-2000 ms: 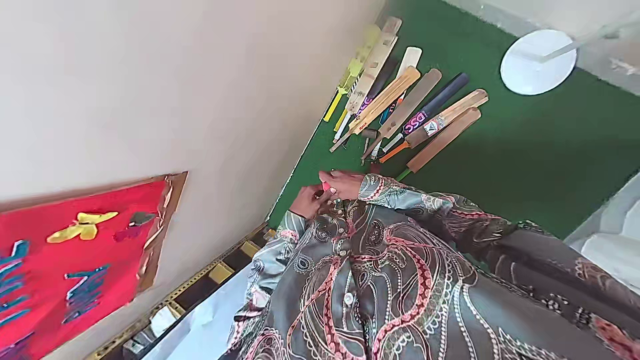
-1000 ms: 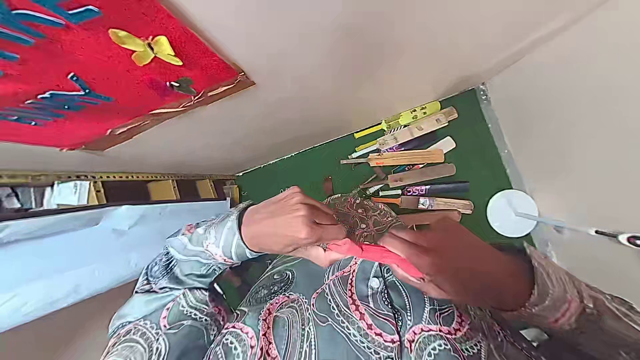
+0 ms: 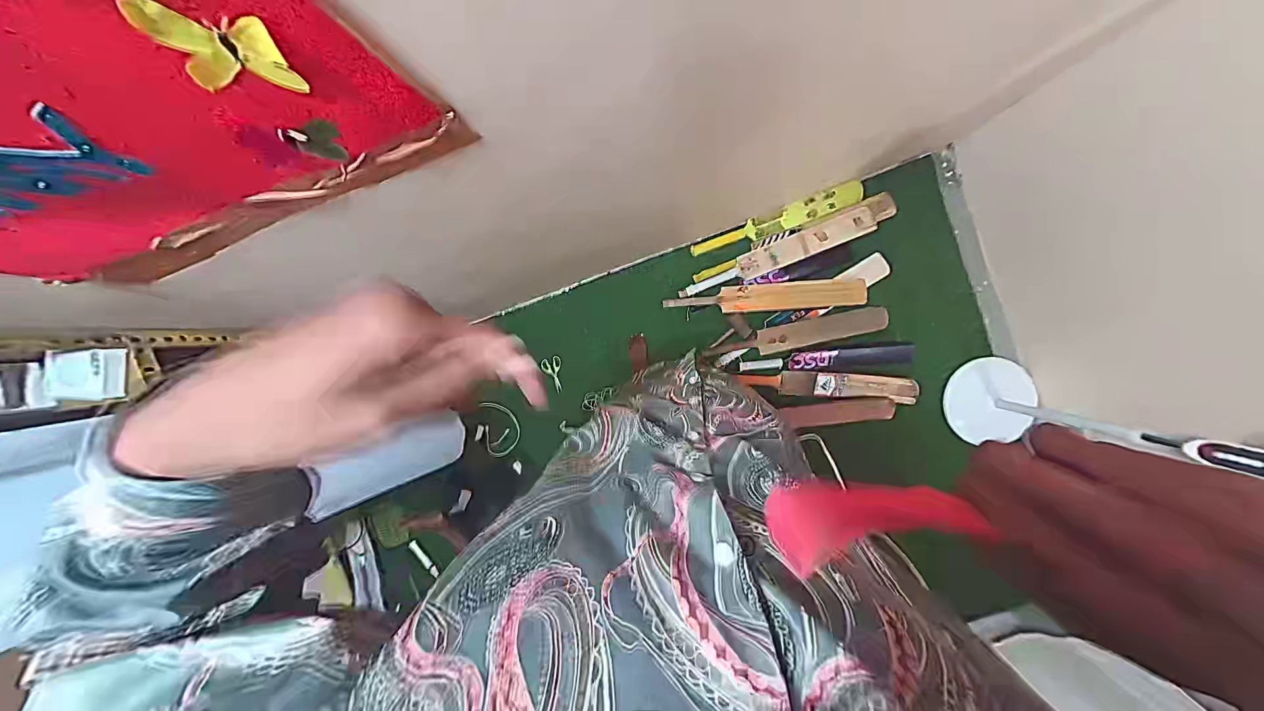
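My left hand [image 3: 346,380] is raised at the left, blurred, its fingers loosely bent with nothing seen between them. At the lower right my right hand [image 3: 1106,553] grips one end of a pink-red strip of cloth or similar soft material [image 3: 849,518], whose other end hangs over my paisley-patterned shirt [image 3: 632,573]. Beyond the shirt, several cricket bats [image 3: 820,333] lie side by side on a green surface [image 3: 602,321]. Small yellow-green scissors [image 3: 552,371] rest nearer my left hand.
A red board with a yellow butterfly [image 3: 232,49] is on the wall at upper left. A white disc on a pole [image 3: 990,401] stands at the right. Below my left hand are a pale blue-white sheet [image 3: 395,464] and assorted small items. A shelf [image 3: 148,355] runs along the left.
My hands were together on the pink-red material; now they are far apart, and only my right hand holds it. The left hand has let go and moved left. The view has shifted closer to the wall.
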